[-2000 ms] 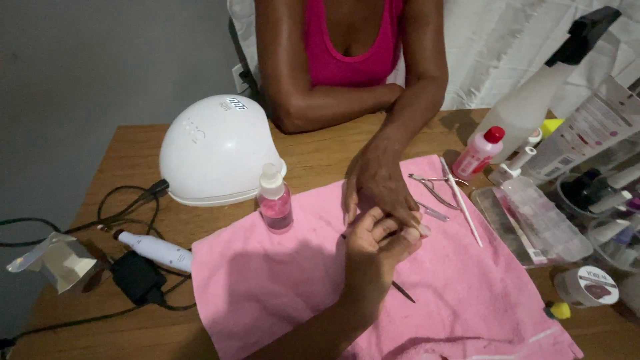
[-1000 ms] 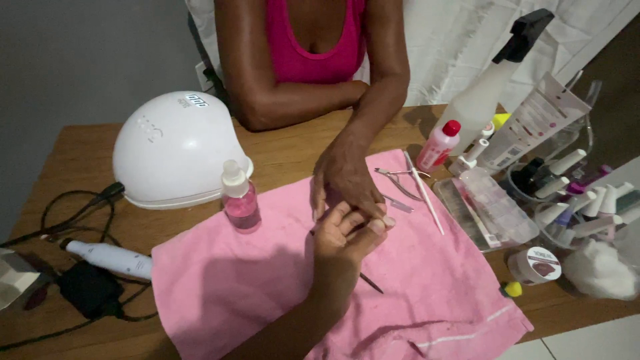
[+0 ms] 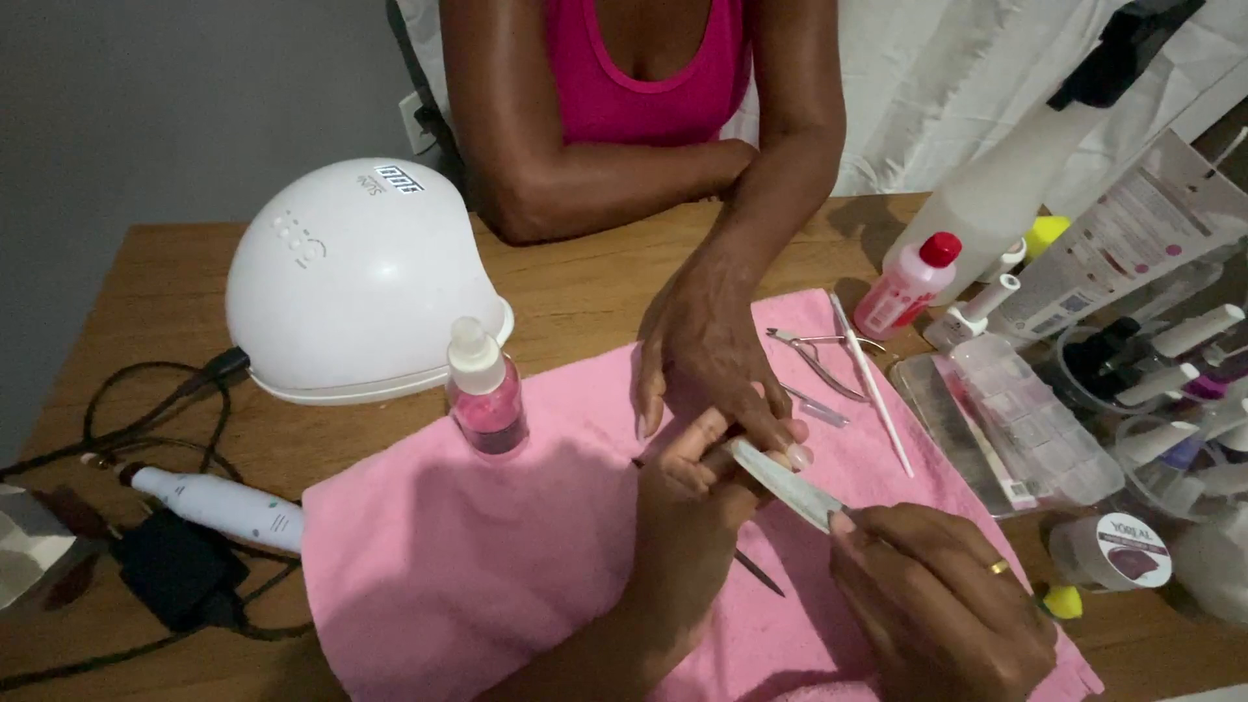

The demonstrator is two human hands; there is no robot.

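Note:
My left hand point(image 3: 687, 497) holds a finger of the other person's hand point(image 3: 717, 341), which rests on a pink towel point(image 3: 556, 546). Between the thumb and fingers of my right hand point(image 3: 936, 595) is a pale nail file point(image 3: 785, 485), its far end close to the fingertips in my left hand. A thin dark-tipped tool point(image 3: 759, 572) lies on the towel, partly hidden under my left hand. Cuticle nippers point(image 3: 814, 361), a small clear-handled tool point(image 3: 817, 405) and a white stick point(image 3: 873, 385) lie beyond the nails, toward the right.
A white nail lamp point(image 3: 356, 283) and a pink spray bottle point(image 3: 486, 390) stand at left, near a white pen-shaped device point(image 3: 219, 507) and black cables. At right are a red-capped bottle point(image 3: 907, 283), a clear compartment case point(image 3: 1038, 419), a lidded jar point(image 3: 1111, 553) and several polish bottles.
My right hand has come into view from the right, with the nail file in it. My left hand still holds the other person's finger.

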